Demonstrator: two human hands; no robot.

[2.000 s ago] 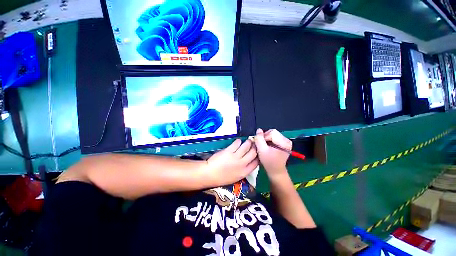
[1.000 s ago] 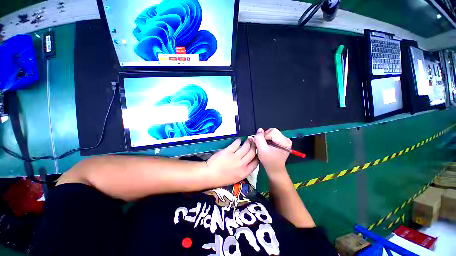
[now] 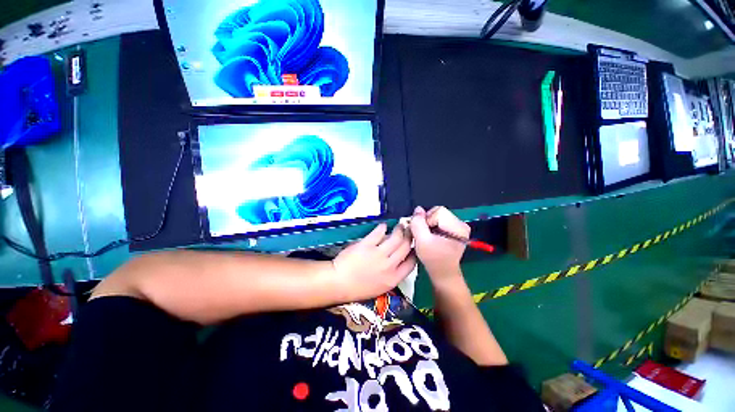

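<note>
My left hand (image 3: pixel 375 261) and my right hand (image 3: pixel 439 241) meet at the bench's front edge, just right of the dual-screen laptop (image 3: pixel 288 179). My right hand holds a slim red-ended tool (image 3: pixel 475 243), its red end pointing to the right. My left fingertips and my right fingertips pinch a very small pale part (image 3: pixel 406 223) between them. The fingers hide most of the part and the tool's tip. Both laptop screens are lit with a blue swirl picture, and a small window with red buttons shows on the upper one.
A green strip-like tool (image 3: pixel 550 121) lies on the black mat (image 3: pixel 475 121) at right. Beyond it stand a keyboard laptop (image 3: pixel 623 90) and more open units. A blue bundle (image 3: pixel 31 100), a small black device (image 3: pixel 76 72) and cables lie at left. Boxes (image 3: pixel 691 326) stand at lower right.
The view has shifted very slightly. Both hands stay at the same place with the red-ended tool, with only slight finger movement.
</note>
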